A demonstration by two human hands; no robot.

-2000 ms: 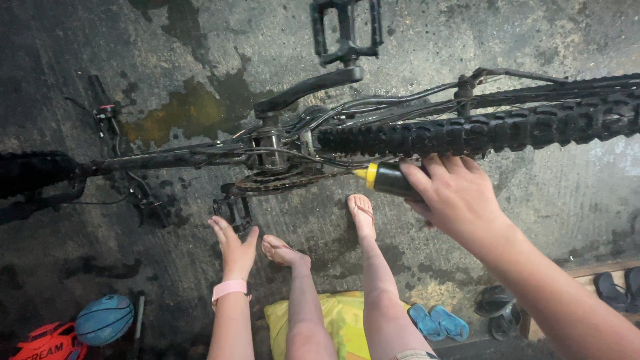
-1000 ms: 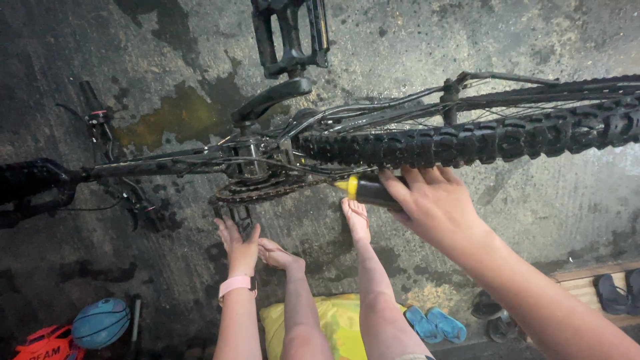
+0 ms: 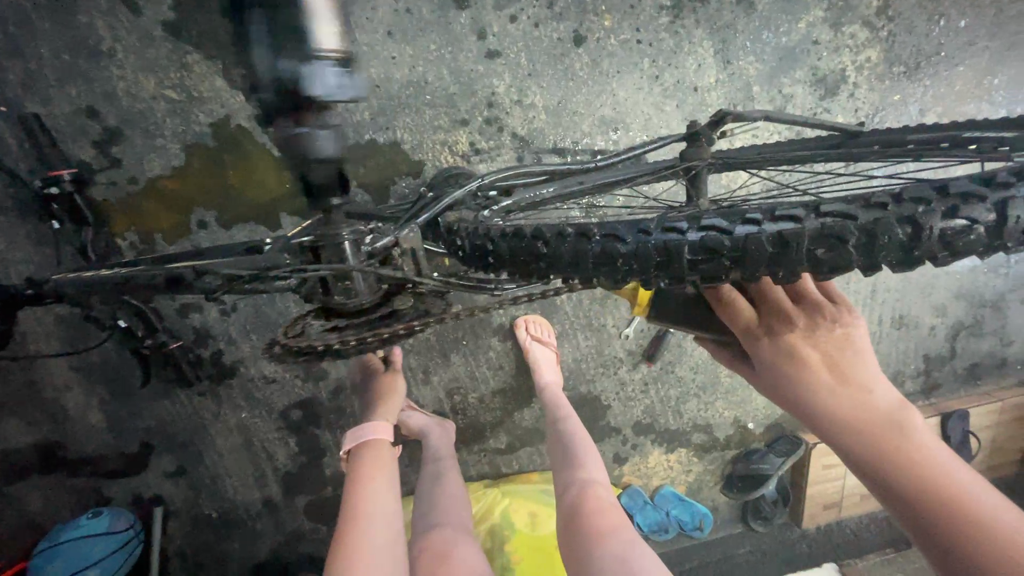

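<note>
A black bicycle stands across the view, its knobby rear tyre (image 3: 720,240) at the right and its chainring (image 3: 344,328) left of centre. My right hand (image 3: 800,344) is closed around a black bottle (image 3: 688,312) with a yellow nozzle, just below the tyre; the nozzle's tip is by the chain (image 3: 512,302). Below the chainring is my left hand (image 3: 382,384), a pink band on the wrist. Its fingers are partly hidden, so whether it holds the pedal cannot be told. A crank arm with its pedal (image 3: 308,88) points up, blurred.
A wrench (image 3: 630,328) and a dark-handled tool (image 3: 658,347) lie on the wet concrete floor (image 3: 480,384). Nearer are my feet in flip-flops, a yellow plastic bag (image 3: 512,520), blue slippers (image 3: 664,512), black sandals (image 3: 764,468), a wooden box (image 3: 824,480) and a blue ball (image 3: 88,544).
The crank and pedal have turned, and my left hand has moved with the lower side of the crankset. My right hand still holds the bottle near the chain and tyre.
</note>
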